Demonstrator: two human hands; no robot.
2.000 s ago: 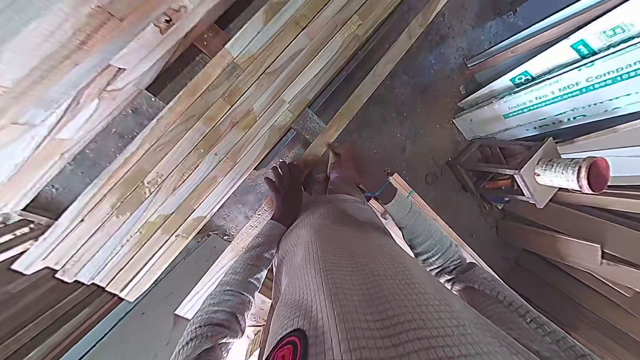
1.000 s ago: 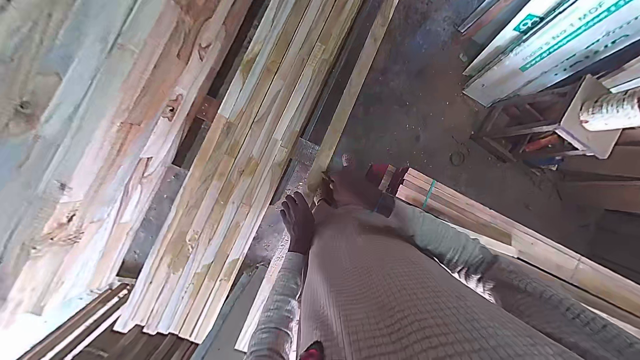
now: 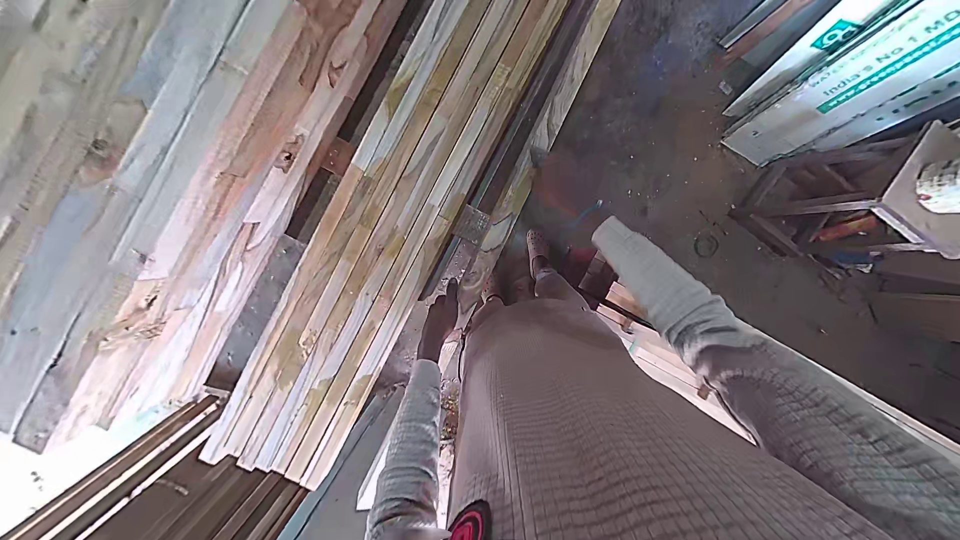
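Note:
My left hand (image 3: pixel 439 322) is held low beside my body, over the near end of a long wooden board (image 3: pixel 491 244); whether it grips or only touches the board cannot be told. Blurred by motion, my right hand (image 3: pixel 559 195) reaches out at the board's right edge, and its fingers are not clear. A thin blue band circles the right wrist. Left of the board lie several long, narrow wooden strips (image 3: pixel 375 240), side by side. My feet show between my hands.
Wide jointed-wood panels (image 3: pixel 150 172) fill the left. At right are wrapped sheets (image 3: pixel 825 82) bearing writing and a wooden stool (image 3: pixel 885 195) with a roll on it. More cut wood (image 3: pixel 667 360) lies behind my right forearm.
My right hand has moved away from my left hand, outward along the board. My left hand stays near the board's near end. The view has shifted left.

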